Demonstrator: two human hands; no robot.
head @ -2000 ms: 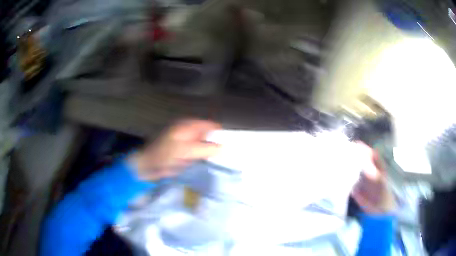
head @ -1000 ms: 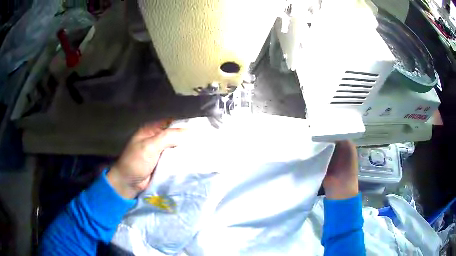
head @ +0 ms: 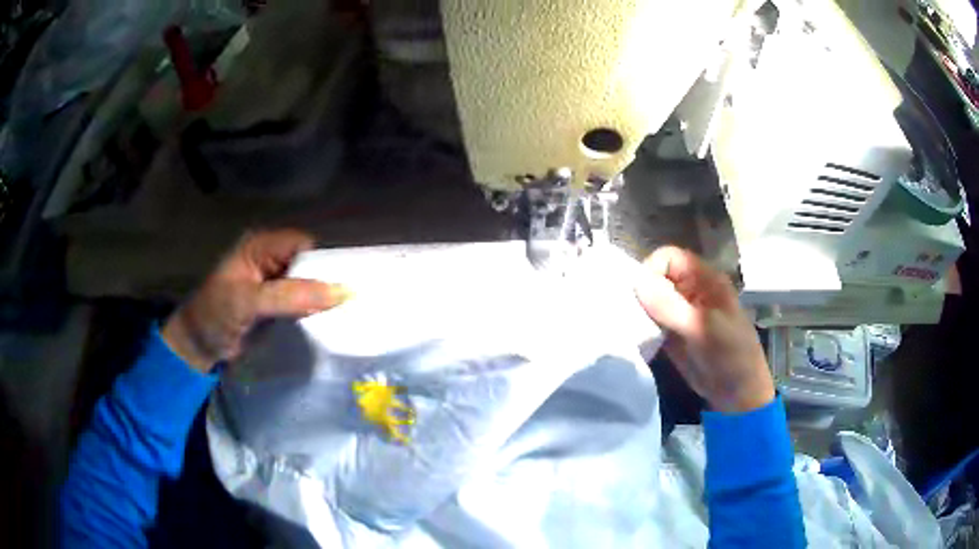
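Note:
A white garment [head: 558, 429] with a yellow motif [head: 383, 409] hangs below the cream sewing machine head [head: 548, 86]. Its straight upper edge lies under the presser foot and needle area [head: 564, 220]. My left hand [head: 252, 295] pinches the left end of this edge between thumb and fingers. My right hand [head: 703, 322] pinches the right end, just right of the needle area. The cloth is stretched between both hands. Bright light washes out the cloth near the needle.
A white vented housing [head: 837, 204] with a green-rimmed round dish [head: 925, 204] stands right of the head. A clear lidded container [head: 821, 365] sits below it. White cloth [head: 859, 488] lies lower right. A red-handled tool [head: 191, 75] is at upper left among dim clutter.
The view has shifted, so the machine appears further right. My left hand has moved outward along the edge. My right hand, earlier partly behind the housing, now shows in front, pinching the cloth.

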